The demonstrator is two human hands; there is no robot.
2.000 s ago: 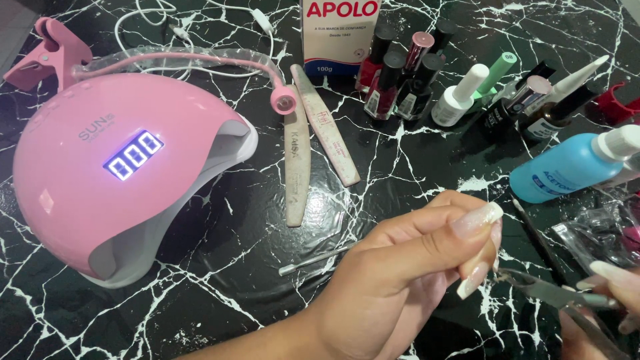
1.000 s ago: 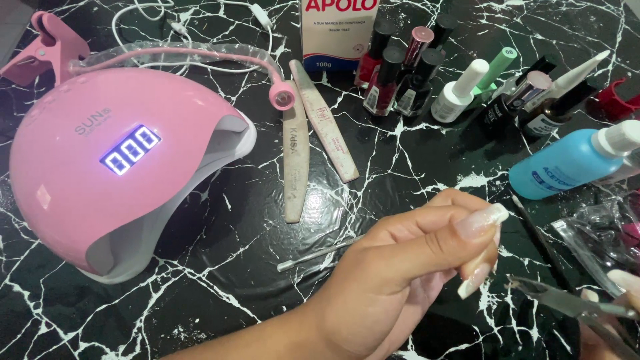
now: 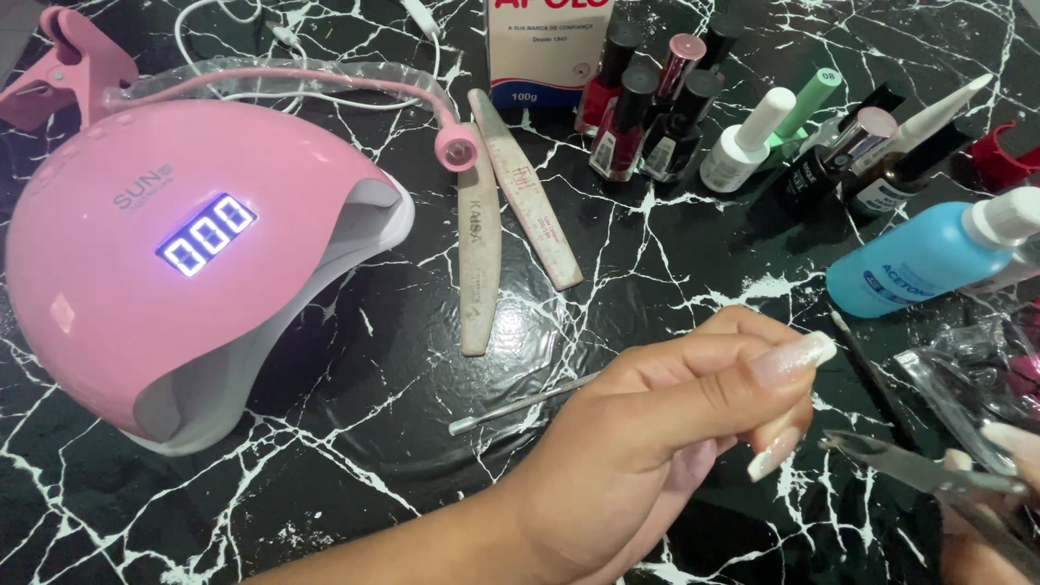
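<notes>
My left hand (image 3: 674, 422) is curled over the table at the lower middle, thumb pressed towards the bent fingers, with long pale glittery nails; nothing shows in its grip. At the lower right edge, my right hand (image 3: 975, 520) is partly out of view and holds metal cuticle nippers (image 3: 934, 471), whose tip points at the left fingertips with a gap between. Partly behind the left hand lies a metal cuticle pusher (image 3: 520, 405). Two worn nail files (image 3: 479, 268) rest beyond it on the black marble-patterned surface.
A pink nail lamp (image 3: 187, 301) with a lit display fills the left. Several polish bottles (image 3: 617, 134) and a carton (image 3: 544, 61) stand at the back. A blue acetone bottle (image 3: 918, 260), a thin dark stick (image 3: 873, 374) and clear plastic packaging (image 3: 967, 366) are at right.
The nippers were at the left fingertips two seconds ago; they have moved away to the right with my right hand. My left hand has kept nearly the same pose.
</notes>
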